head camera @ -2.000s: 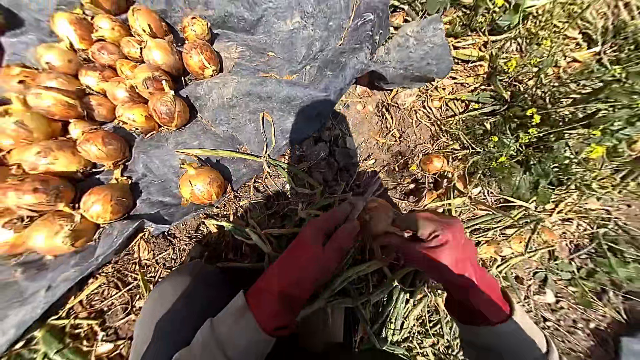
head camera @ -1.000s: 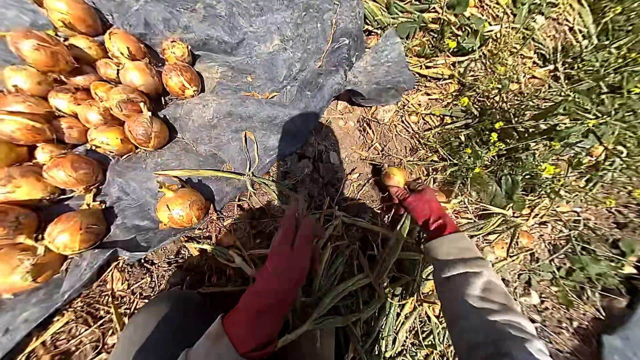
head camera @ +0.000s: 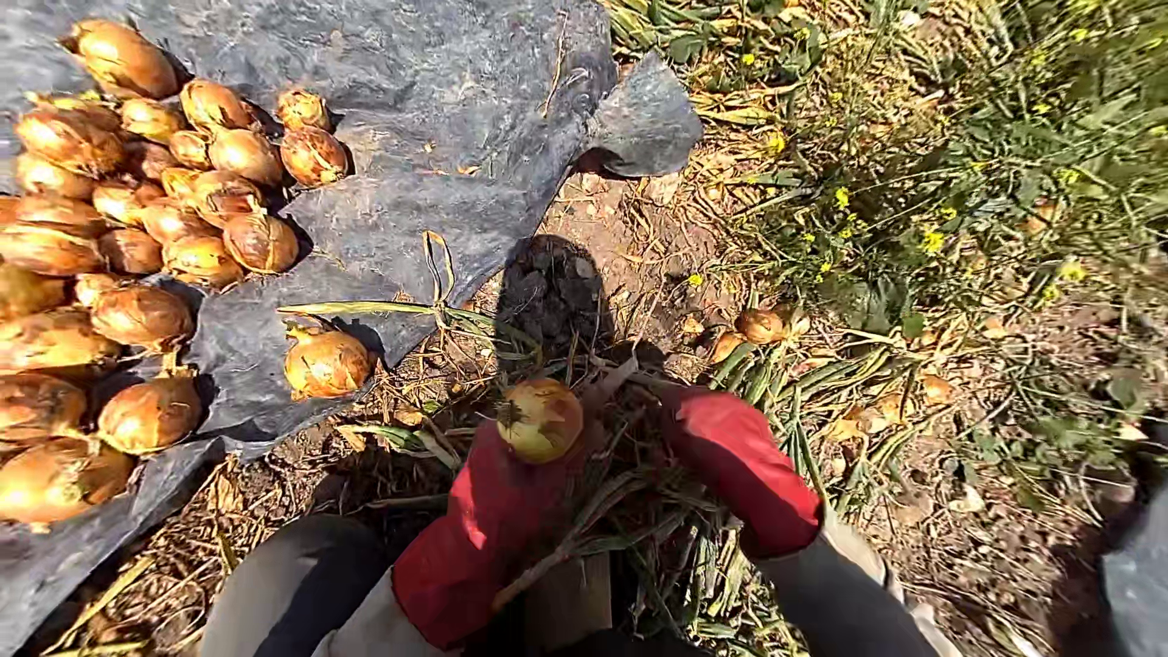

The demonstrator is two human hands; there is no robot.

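Observation:
An onion [head camera: 540, 421] with its roots toward the camera's left is in my left hand [head camera: 511, 497], which wears a red glove. My right hand [head camera: 735, 461], in a red glove too, is just right of the onion at its dry neck and leaves; its fingers are in shadow, and whether they close on the leaves or on a tool is hidden. A single onion [head camera: 328, 363] lies on the edge of the grey plastic sheet [head camera: 438, 119]. Many more onions [head camera: 242, 155] lie in a pile at the sheet's left.
Cut onion leaves [head camera: 630, 511] are heaped between my knees. A few onions [head camera: 759, 326] lie on the ground to the right, among dry leaves. Green weeds with yellow flowers [head camera: 931, 242] grow at the upper right. My own shadow falls on the soil ahead.
A second ago my right hand was out to the right at an onion on the ground, my left hand apart from it. Now both hands are together, with an onion in the left.

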